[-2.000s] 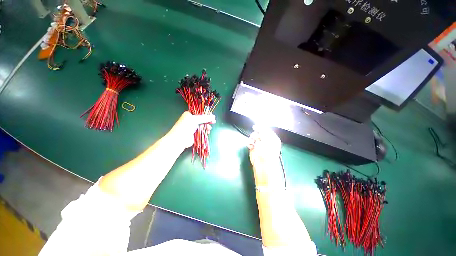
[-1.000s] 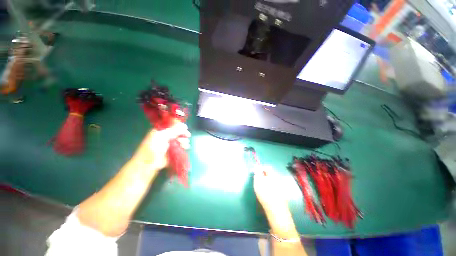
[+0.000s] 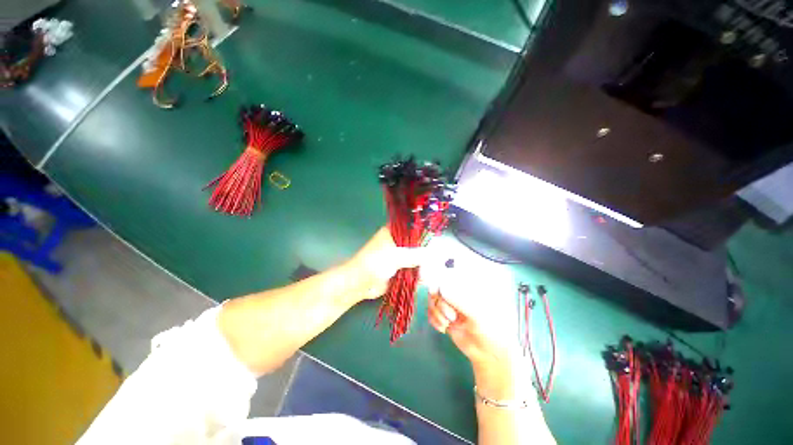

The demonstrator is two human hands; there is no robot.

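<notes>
My left hand (image 3: pixel 383 261) is closed around the held bunch (image 3: pixel 413 209) of red and black harnesses, black ends up and wire tails hanging below. My right hand (image 3: pixel 469 304) is beside it at the bunch's right edge, partly washed out by glare; a small dark spot shows at its fingers, and I cannot tell what they hold. A few loose harnesses (image 3: pixel 548 348) lie on the green bench just right of my right hand. The wire sequence tester (image 3: pixel 600 130) stands at the upper right, above its brightly lit base (image 3: pixel 643 265).
A tied bundle (image 3: pixel 252 165) lies left of the held bunch, with a yellow rubber band (image 3: pixel 279 180) beside it. The untied pile (image 3: pixel 669 391) is at the lower right. Orange-brown harnesses (image 3: pixel 187 52) and white connectors (image 3: pixel 54 32) are at the upper left. The monitor (image 3: pixel 774 193) shows at the right edge.
The view has swung, shifting the bench contents. My right hand has moved from the bench area below the tester to beside the held bunch. Loose harnesses now show to its right.
</notes>
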